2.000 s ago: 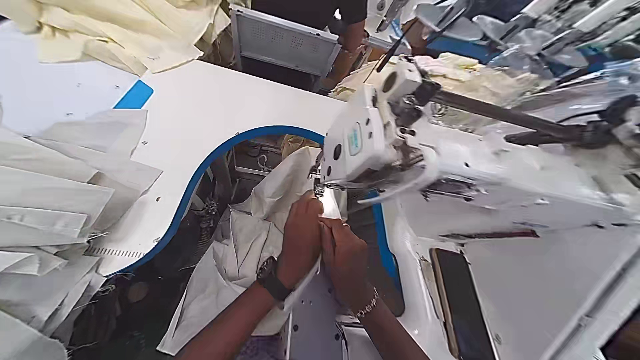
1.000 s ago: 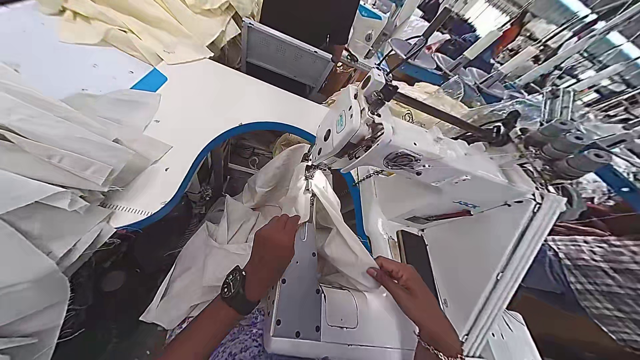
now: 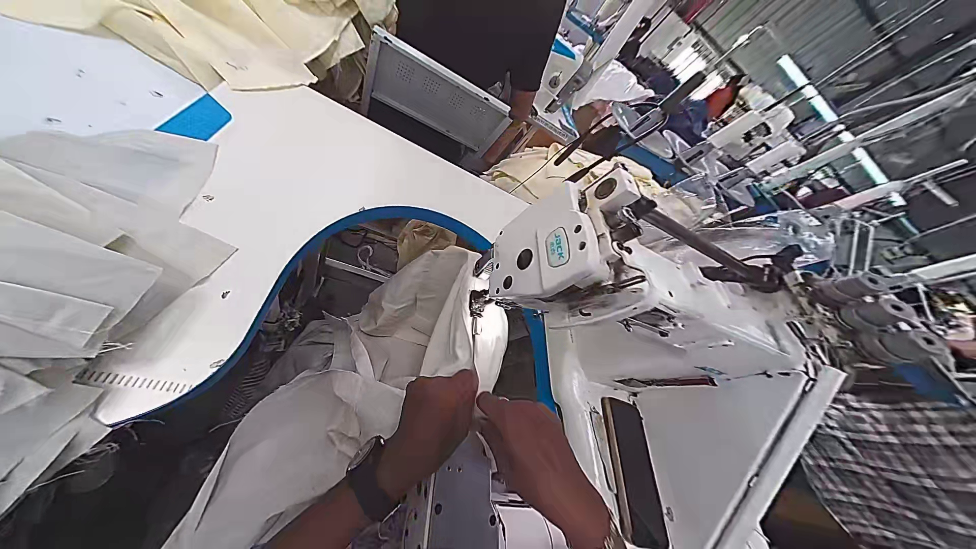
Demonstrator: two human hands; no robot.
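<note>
Both my hands grip a piece of off-white fabric [image 3: 396, 305] just in front of the needle area of a Jack sewing machine [image 3: 545, 252]. My left hand [image 3: 436, 415], with a dark watch on its wrist, pinches the fabric with curled fingers. Close beside it on the right, my right hand [image 3: 530, 450] holds the fabric's edge between thumb and fingers. From my hands the cloth runs up under the presser foot [image 3: 479, 303], where a light shines on it. The rest hangs in folds down to the left, over the machine's narrow arm and the table's cutout.
White table [image 3: 320, 152] with a blue-edged cutout curves around the left. Off-white fabric pieces [image 3: 69, 267] are stacked at the left, cream pieces [image 3: 236, 38] at the top. A dark phone-like object [image 3: 634, 473] lies right of my right hand. Another person [image 3: 473, 38] is beyond the table.
One second ago my hands were apart, spreading the fabric to both sides; now they are close together on it near the presser foot. My right hand has moved left and inward.
</note>
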